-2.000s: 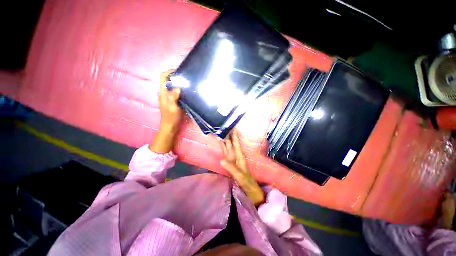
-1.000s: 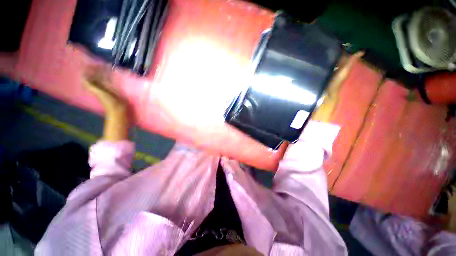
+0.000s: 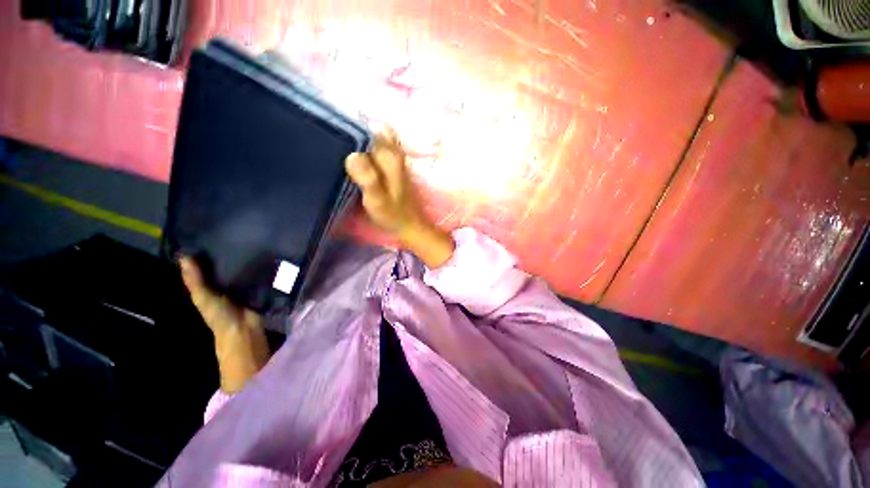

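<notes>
A stack of black tablets (image 3: 262, 172) is tilted between my two hands at the bench's front edge, its dark face toward me. A small white label (image 3: 285, 276) is near its lower right corner. My left hand (image 3: 221, 310) holds the stack's lower left edge, fingers partly hidden by it. My right hand (image 3: 389, 191) grips the upper right edge. Another group of dark tablets (image 3: 129, 29) lies on the bench at the upper left, cut off by the picture's edge.
The red-pink bench top (image 3: 563, 162) has a seam at right. A pale fan (image 3: 839, 19) and an orange-red cylinder (image 3: 844, 92) are at upper right. Black crates (image 3: 105, 353) stand at lower left. Another person's sleeve (image 3: 787, 410) and a pale-bordered dark panel (image 3: 839, 295) are at right.
The right-hand stack has moved left and toward me, off its place on the bench. My left hand, empty a second ago, now holds it too. The view has shifted right.
</notes>
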